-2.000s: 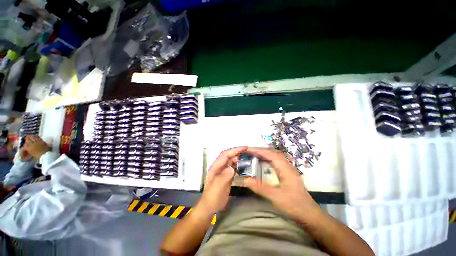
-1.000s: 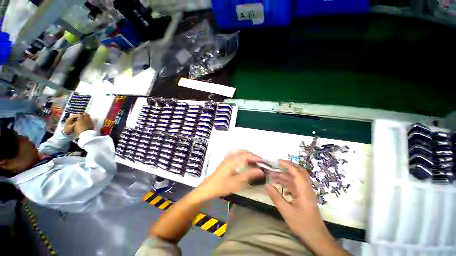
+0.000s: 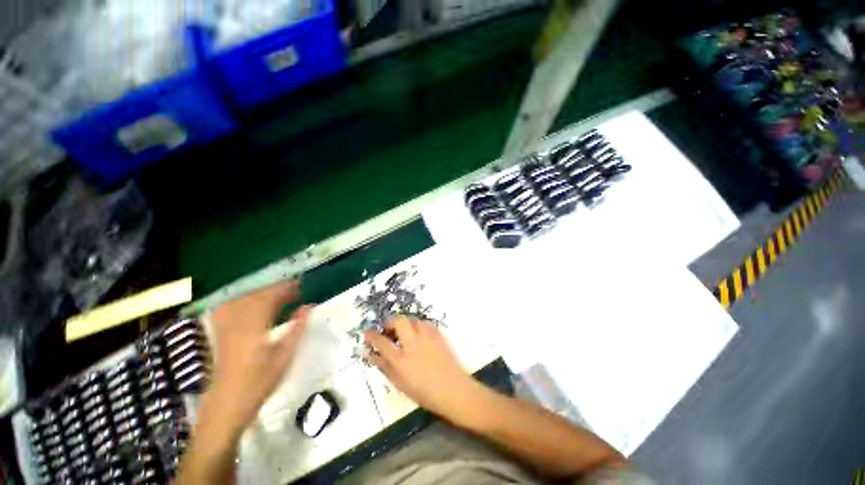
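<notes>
One black rounded-square housing with a pale reflection [image 3: 318, 413] lies alone on the cream mat [image 3: 275, 438]. My left hand [image 3: 251, 346] is blurred, fingers apart, above the mat's left part beside the left tray; it seems empty. My right hand [image 3: 410, 358] has its fingertips at the near edge of the heap of small silvery-grey metal pieces [image 3: 391, 296]. Whether it pinches a piece cannot be seen. The left tray's dense rows of housings [image 3: 104, 417] are partly covered by my left arm. The right tray [image 3: 569, 313] is overexposed white, with several rows of housings [image 3: 545, 189] at its far end.
Behind the left tray lie a pale strip [image 3: 129, 309] and crumpled clear plastic bags [image 3: 85, 232]. Blue bins [image 3: 275, 59] with white labels stand at the rear. A pale metal rail [image 3: 351, 237] crosses the green bench [image 3: 313, 161]. Yellow-black tape [image 3: 782, 237] marks the floor at right.
The view has swung right. My hands, earlier together around a housing, are now apart; a housing lies on the mat. My right hand has moved to the metal heap, my left hand toward the left tray.
</notes>
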